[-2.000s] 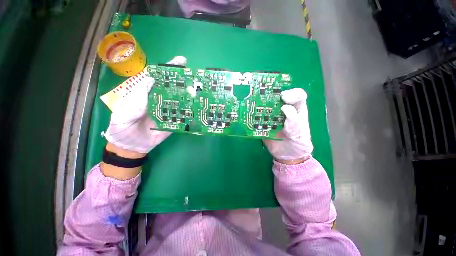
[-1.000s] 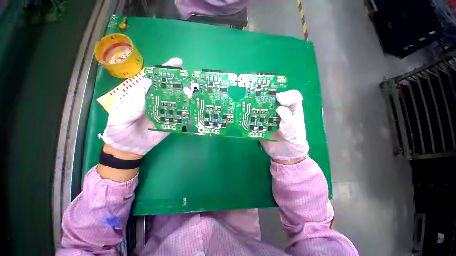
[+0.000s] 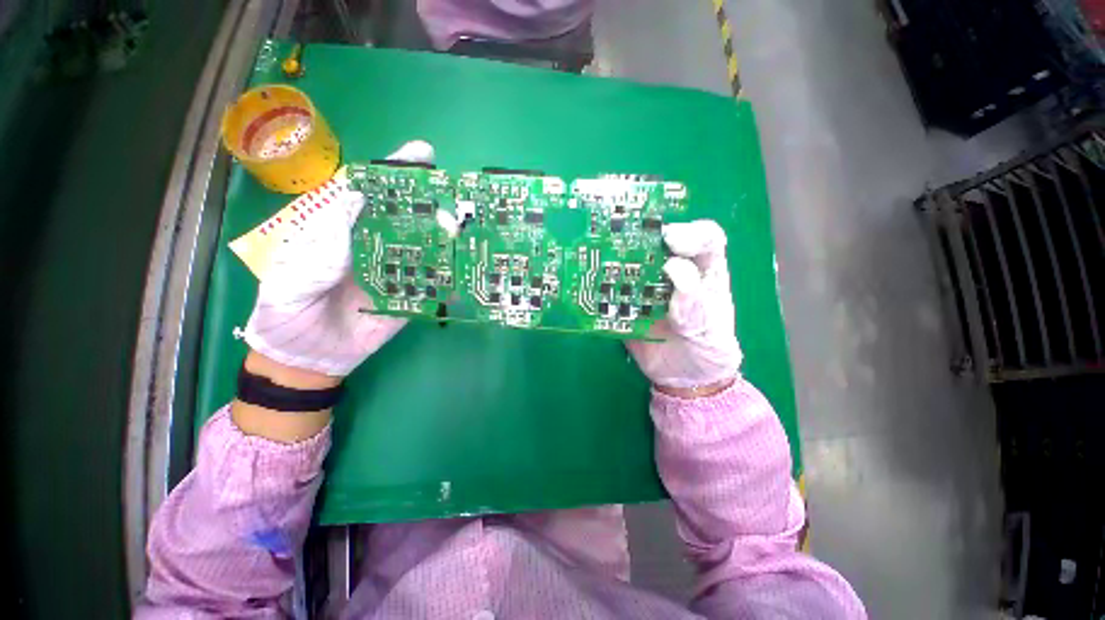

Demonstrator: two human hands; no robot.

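A green circuit board panel (image 3: 514,260) of three joined boards is held above the green mat (image 3: 485,424), its face with small chips and silvery pads towards me. My left hand (image 3: 313,285), in a white glove, grips its left end; a fingertip shows behind the top edge and another through a notch between boards. My right hand (image 3: 697,303), also in a white glove, grips the right end, with fingers at the edge. The panel's far face is hidden.
A yellow tape roll (image 3: 303,155) stands at the mat's upper left, beside a cream label sheet (image 3: 257,248) with red marks, partly under my left hand. A dark green conveyor (image 3: 91,303) runs along the left. Another person's pink sleeve (image 3: 503,17) is at the top. A metal rack (image 3: 1030,260) stands right.
The view has shifted slightly, so the mat, tape roll and hands sit a little further left. The panel is tilted very slightly differently, and both hands keep the same hold.
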